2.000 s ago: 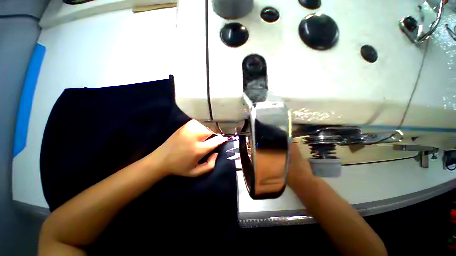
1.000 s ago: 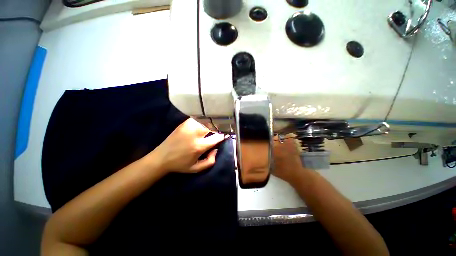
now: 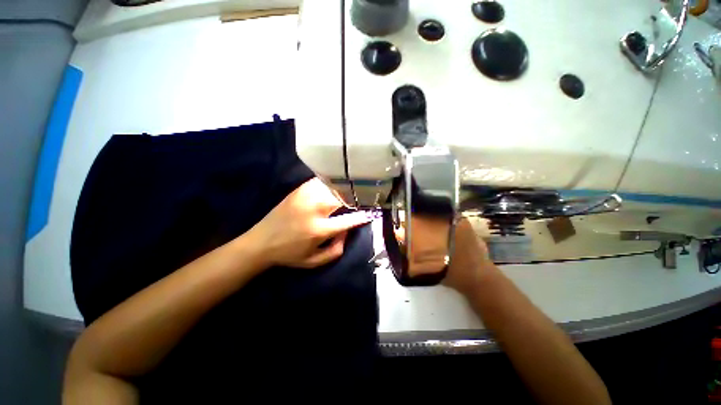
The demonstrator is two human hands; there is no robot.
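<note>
A large dark navy garment piece [image 3: 190, 190] lies on the white table left of the needle area and hangs over the front edge. My left hand [image 3: 304, 229] rests on it, fingertips at its right edge beside the needle area; whether it pinches the cloth is unclear. My right hand [image 3: 468, 257] is mostly hidden behind the chrome guard [image 3: 427, 213]; only its wrist side shows, and what it holds is hidden. Small bright white bits [image 3: 381, 257] show at the cloth edge just left of the guard. The needle and presser foot are not clearly seen.
The cream machine head [image 3: 553, 134] spans the top right. The thread tension assembly [image 3: 507, 225] is right of the guard. A brown patch [image 3: 561, 229] is on the machine. A blue strip [image 3: 54, 158] runs along the table's left edge, beside a grey partition [image 3: 28, 119].
The view has shifted slightly. My left index finger now reaches straighter toward the needle area. White bits show again beside the guard, where little showed a second ago. My right hand stays behind the guard.
</note>
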